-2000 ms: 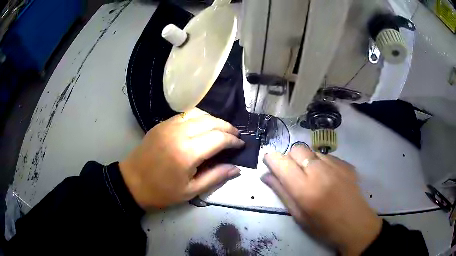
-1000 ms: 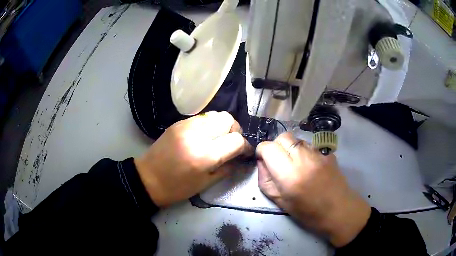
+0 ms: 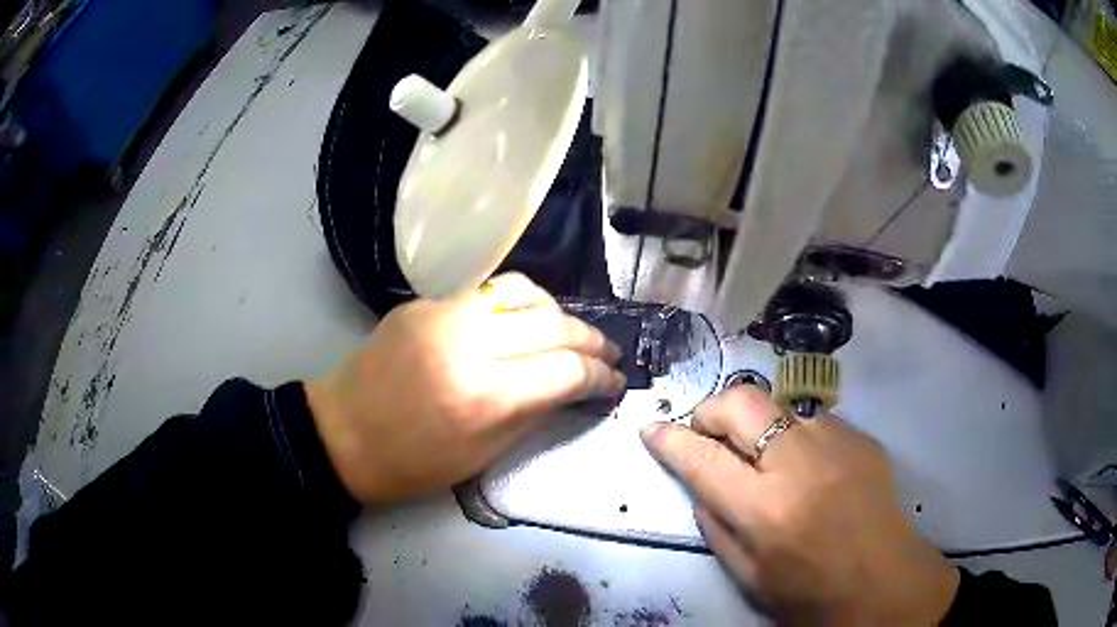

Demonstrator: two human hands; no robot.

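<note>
The dark garment piece (image 3: 355, 184) with a pale stitch line lies left of and behind the needle, partly hidden by the lamp shade. Its near end reaches the presser foot (image 3: 655, 343) on the machine bed. My left hand (image 3: 459, 386) lies on the cloth just left of the foot, fingertips pressing its near end. My right hand (image 3: 784, 490), with a ring, rests on the machine bed (image 3: 576, 478) right of the cloth and does not touch it; its fingers are apart and no held thing shows. The needle tip cannot be made out.
The cream lamp shade (image 3: 496, 159) hangs above my left hand. The machine head (image 3: 723, 123) fills the top middle. A ribbed tension dial (image 3: 808, 377) is just above my right hand. More dark cloth (image 3: 986, 325) lies at right, with snips (image 3: 1084, 508) at the bed's right end.
Both hands met at the cloth's near end a second ago. My right hand has since moved right and toward me, off the cloth. Less cloth shows in front of the foot than two seconds ago.
</note>
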